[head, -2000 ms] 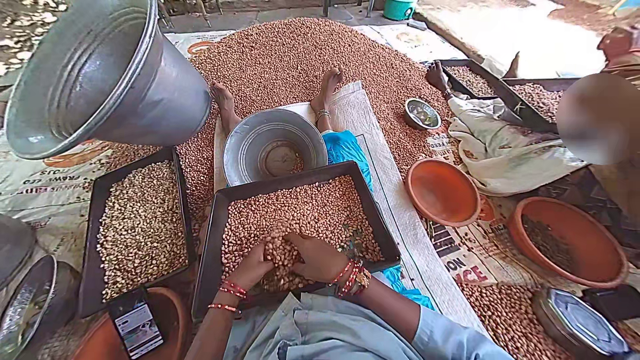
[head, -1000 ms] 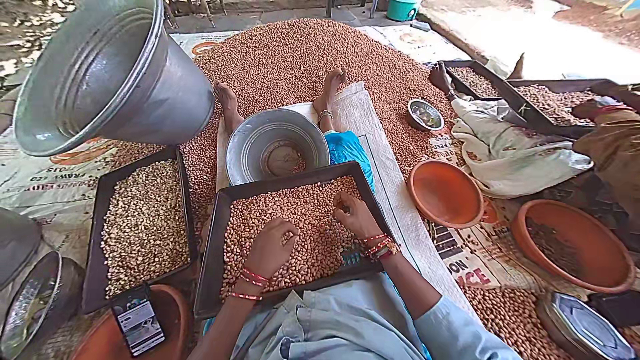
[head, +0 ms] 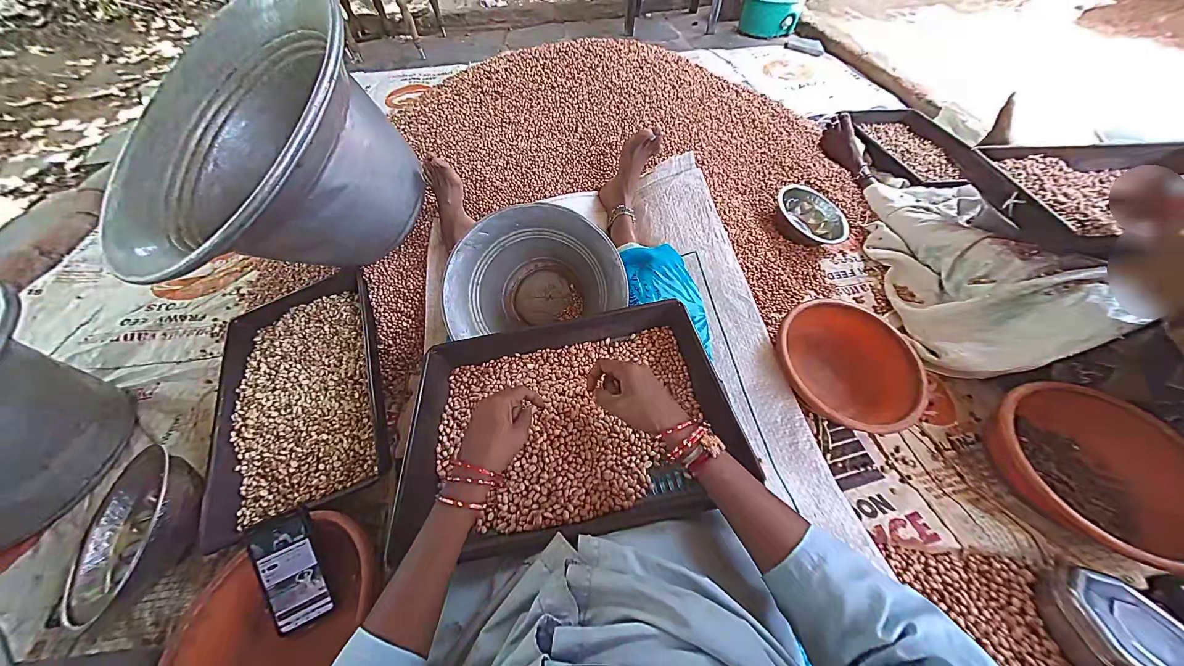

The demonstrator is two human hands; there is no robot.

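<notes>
A black rectangular tray of reddish-brown nuts or seeds lies across my lap. My left hand is over the left part of the nuts, thumb and forefinger close together; whether a nut is between them is too small to tell. Over the upper right part is my right hand, fingers curled, its grasp unclear. Part of the tray's slotted bottom shows near my right wrist. Just beyond the tray, between my lower legs, a metal basin holds a few nuts. A second black tray with paler nuts is at the left.
A large heap of nuts spreads beyond my feet. A big metal tub is tilted at upper left. A phone rests on a clay bowl. Clay bowls and a small steel bowl lie right, near another person's leg.
Two seconds ago my hands were together in the nuts at the tray's near middle. They have moved apart and away from my body, one to each side.
</notes>
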